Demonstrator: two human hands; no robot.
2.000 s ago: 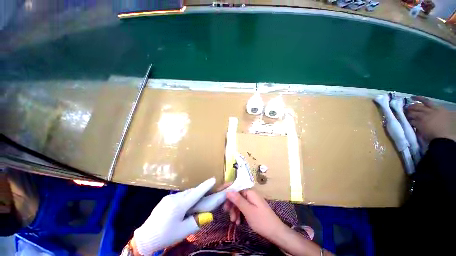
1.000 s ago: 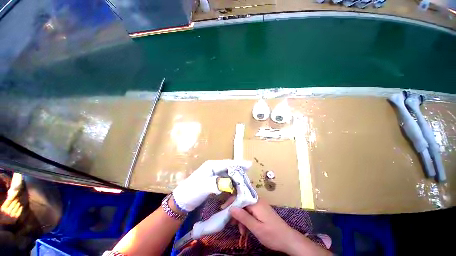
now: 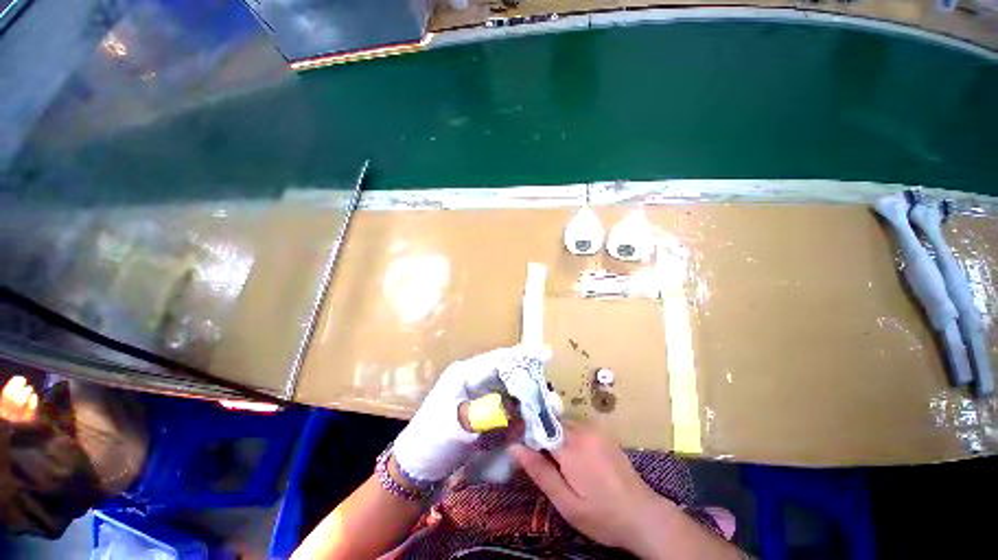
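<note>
My left hand (image 3: 443,421), in a white knit glove, holds a yellow-handled tool (image 3: 487,412) in the fist and grips the top end of a pale grey moulded part (image 3: 538,407). The tool's working end is hidden. My right hand (image 3: 585,481), bare, grips the same part from the right side. The part is over my lap at the bench's front edge. Its open, dark-lined end faces up, and its lower length is mostly hidden and blurred.
Two grey moulded parts (image 3: 930,279) lie at the right. Two white teardrop pieces (image 3: 583,233) stand near the green belt (image 3: 657,104). Tape strips (image 3: 681,372) flank a small pale cap (image 3: 604,377) and dark specks. A metal rod (image 3: 328,279) lies at left. Blue crate (image 3: 142,538) at lower left.
The moulded part came up and was turned in my hands, its shaft swinging out of sight below. My gloved hand moved to its top end with the tool. The other person's hand left the right-hand parts.
</note>
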